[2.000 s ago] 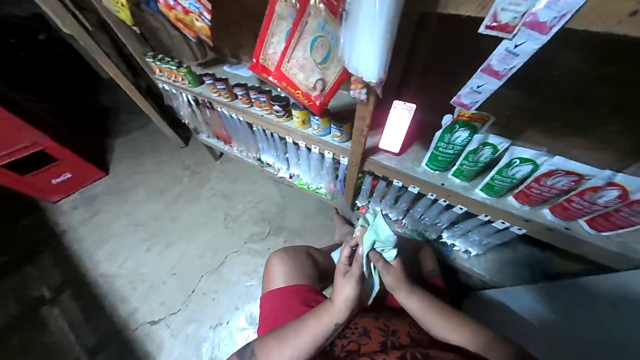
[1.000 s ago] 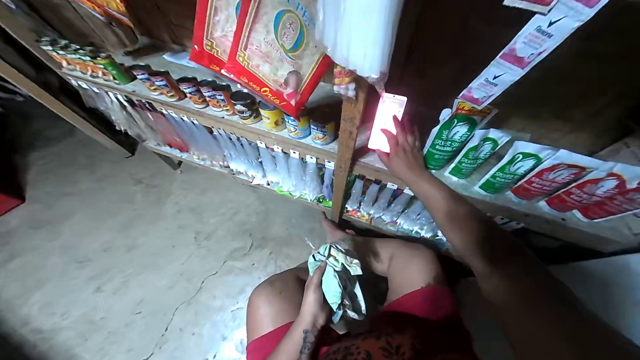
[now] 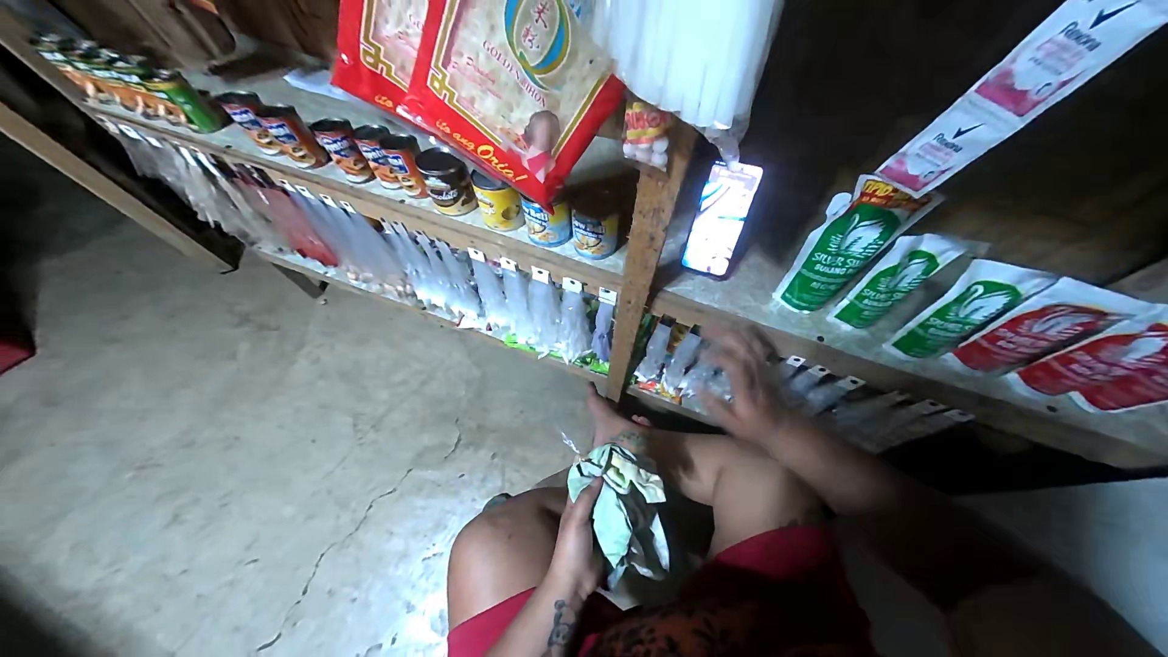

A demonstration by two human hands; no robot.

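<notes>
My left hand (image 3: 581, 538) grips a crumpled, pale green piece of cloth or paper (image 3: 625, 516) above my lap; its exact material is unclear. My right hand (image 3: 744, 379), blurred and with fingers apart, holds nothing and is in front of the right shelf's edge. Above it, a lit smartphone (image 3: 723, 219) leans upright on that shelf, beside the wooden post (image 3: 650, 246). No finger touches the phone.
Green and red stand-up pouches (image 3: 903, 278) line the right shelf. Food cans (image 3: 347, 151) stand on the left one, under hanging red noodle packs (image 3: 520, 82). Small plastic bags (image 3: 493, 292) hang below. Sachet strips (image 3: 1022, 91) hang at upper right. The concrete floor (image 3: 228, 438) is cracked.
My right hand was with the left at the green material, then reached up to the phone, and is now lower, away from the screen. The left keeps its hold. The view has shifted.
</notes>
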